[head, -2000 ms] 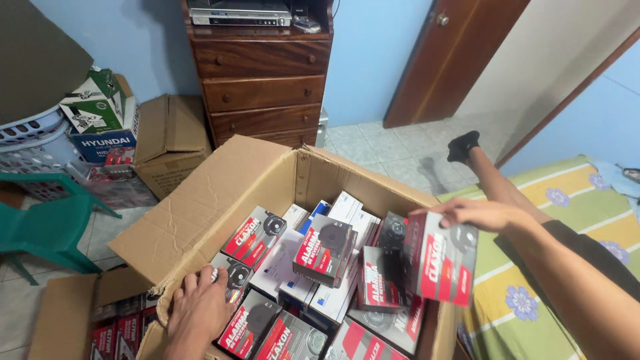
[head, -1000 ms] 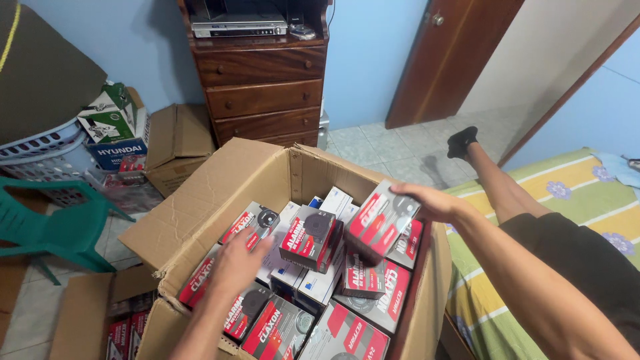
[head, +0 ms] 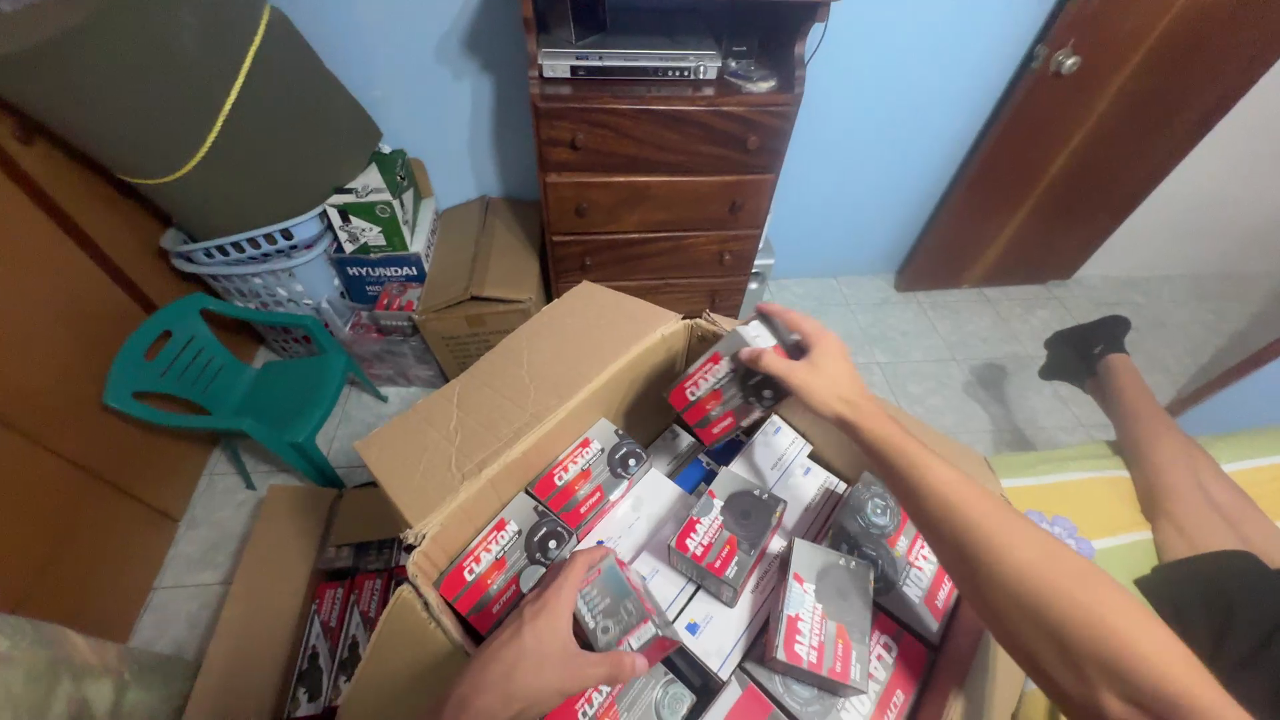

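Note:
A large open cardboard box [head: 540, 350] holds several red, grey and white product cartons. My right hand [head: 810, 365] grips a red and grey horn carton [head: 725, 380] at the box's far corner. Near the left wall of the box, my left hand [head: 560, 645] is closed around a small grey and red carton [head: 620, 605]. Between the hands a reverse-alarm carton [head: 728, 535] rests on white cartons [head: 715, 620]. Another alarm carton [head: 822, 615] leans nearer the front right. Two horn cartons [head: 590, 475] line the left side.
A second open box [head: 265, 590] with cartons stands lower left, by a green plastic chair [head: 235, 385]. Behind are a wooden drawer chest [head: 660, 205], a closed cardboard box [head: 480, 280] and laundry baskets [head: 260, 265]. A person's bare leg [head: 1150, 430] lies over the bed [head: 1060, 490] at right.
My right hand has carried a carton to the far corner of the box. My left hand, with no carton visible in it a second ago, now holds a small one. An alarm carton now shows at front right.

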